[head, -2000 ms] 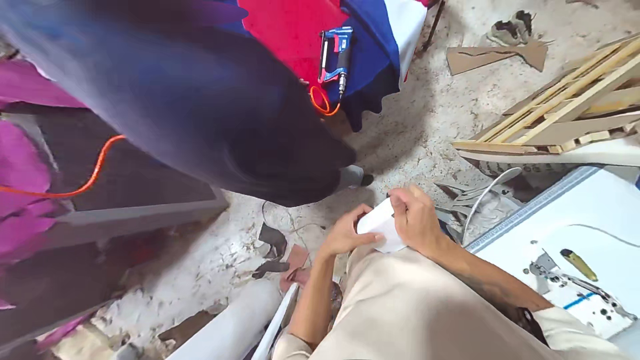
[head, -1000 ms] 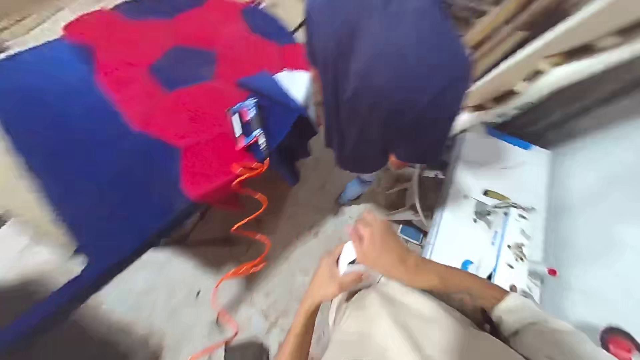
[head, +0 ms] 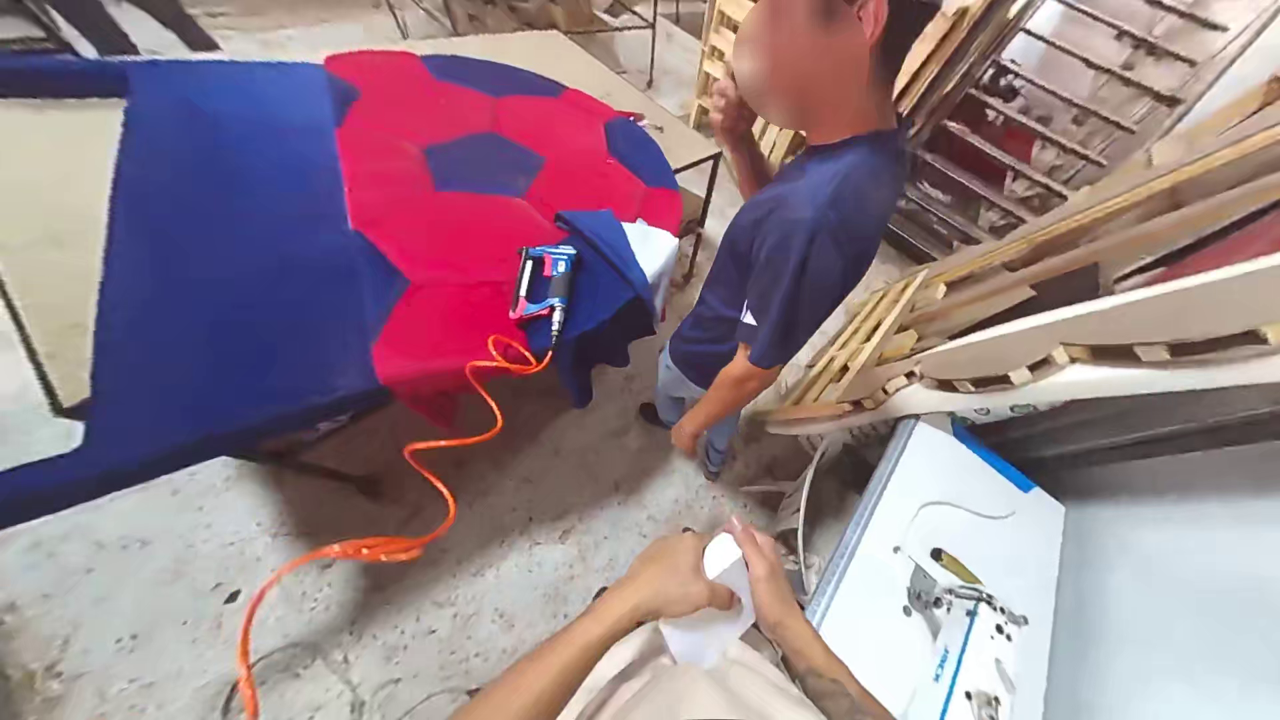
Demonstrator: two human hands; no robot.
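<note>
A white piece of material (head: 722, 600), perhaps paper or cloth, is held between my two hands at the bottom middle, close to my body. My left hand (head: 680, 578) grips its left side, thumb across the front. On its right side lies my right hand (head: 768, 578), fingers pointing up. Farther off, a blue pneumatic staple gun (head: 545, 285) rests on red and blue fabric (head: 430, 220) with a football-like pattern, its orange coiled air hose (head: 447, 500) running down to the floor.
A person in a navy T-shirt (head: 790, 240) stands beyond my hands, right of the fabric-covered table. At the right, a white sewing machine (head: 945, 600) has a yellow-handled cutter (head: 955, 566) lying on it. Wooden frames (head: 870, 345) lean behind it. The hose crosses the concrete floor (head: 520, 550).
The view has swung up and round, bringing in much more of the fabric-covered table. The white piece stays in my hands. The other person now stands at the right side of the table.
</note>
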